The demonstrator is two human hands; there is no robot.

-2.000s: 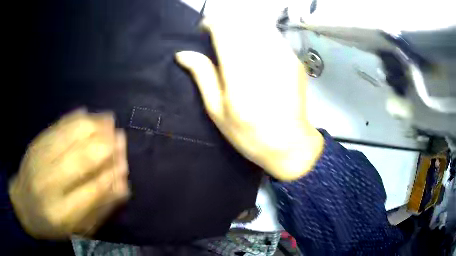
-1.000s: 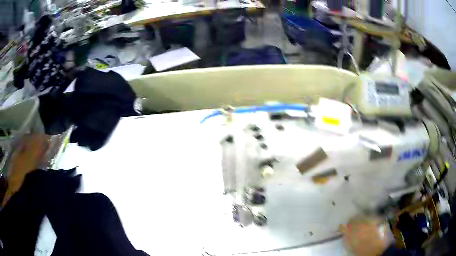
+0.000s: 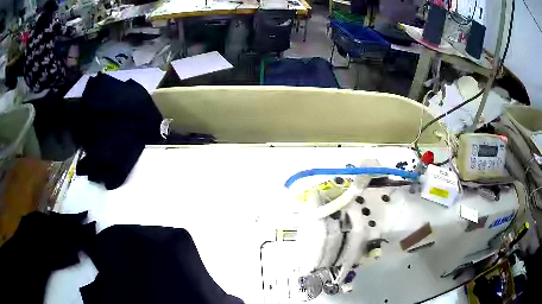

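A black fabric panel (image 3: 148,261) lies on the white machine table (image 3: 178,178) at the lower left, cut off by the bottom edge. Another dark piece (image 3: 41,249) lies left of it. A dark cloth (image 3: 116,124) hangs over the trough's left end onto the table. The white sewing machine (image 3: 392,237) with blue lettering stands at the right; its needle area is at the bottom edge and unclear. Neither of my hands shows in the frame.
The cream cloth trough (image 3: 285,116) runs behind the table. A blue hose (image 3: 350,171) arches over the machine. The control panel (image 3: 482,155) stands at the right, the tool tray (image 3: 493,285) at the lower right. A person (image 3: 44,59) is at the far left.
The view has swung up from the stitched panel to the table and machine, then shifted slightly. Both hands have left the picture, one from the left and one from the lower right.
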